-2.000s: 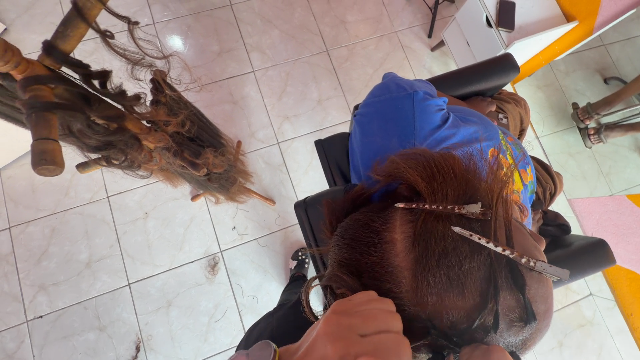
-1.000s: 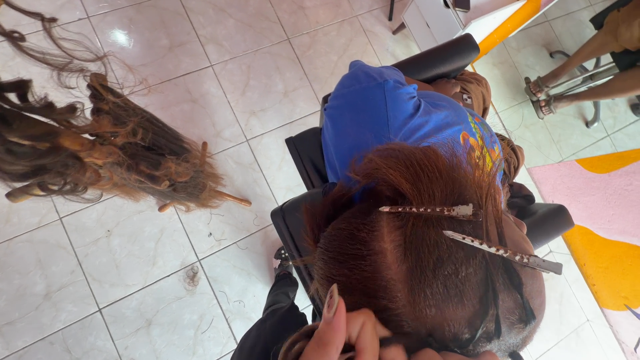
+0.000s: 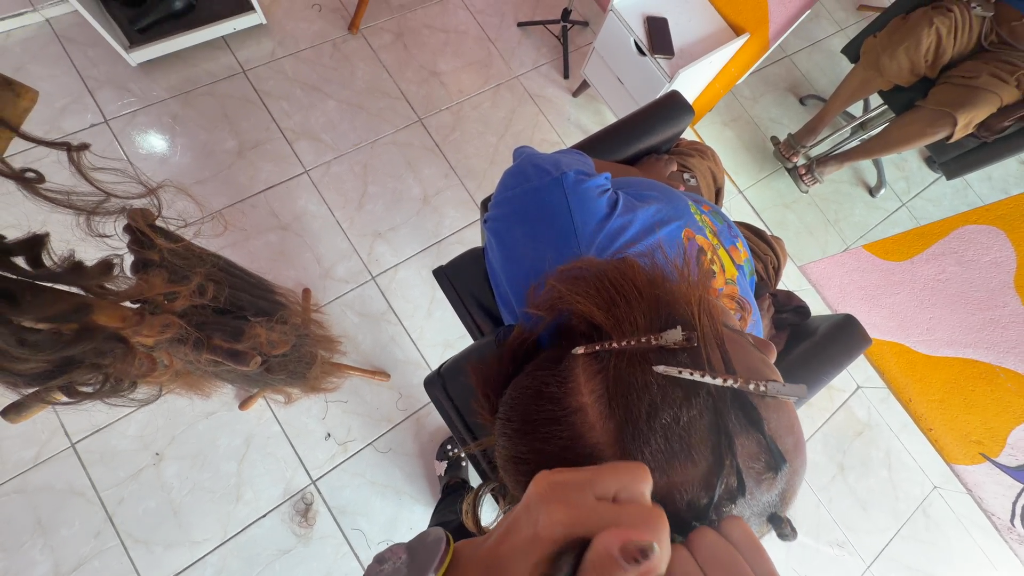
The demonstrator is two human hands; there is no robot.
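A seated person's head of reddish-brown hair [image 3: 608, 400] fills the lower middle, with a parting along the scalp. Two patterned metal hair clips lie in the hair, an upper one [image 3: 632, 342] and a lower one [image 3: 728, 382]. At the bottom edge my left hand [image 3: 584, 520] is curled around a dark strand of hair at the side of the head. Close against it, my right hand [image 3: 720, 548] has its fingers bent at the hair; its grip is mostly cut off by the frame. A lock of lighter hair [image 3: 482, 508] shows beside my left wrist.
Hair extensions [image 3: 232, 320] hang on a wooden peg stand at left. The person in a blue shirt [image 3: 552, 216] sits in a black armchair [image 3: 640, 124]. A white cabinet [image 3: 628, 68] holds a phone [image 3: 659, 37]. At upper right are another person's legs [image 3: 848, 104].
One second ago my left hand had a finger raised and extended; now its fingers are curled in at the hair. The view has shifted, showing more of the floor and the other person's legs.
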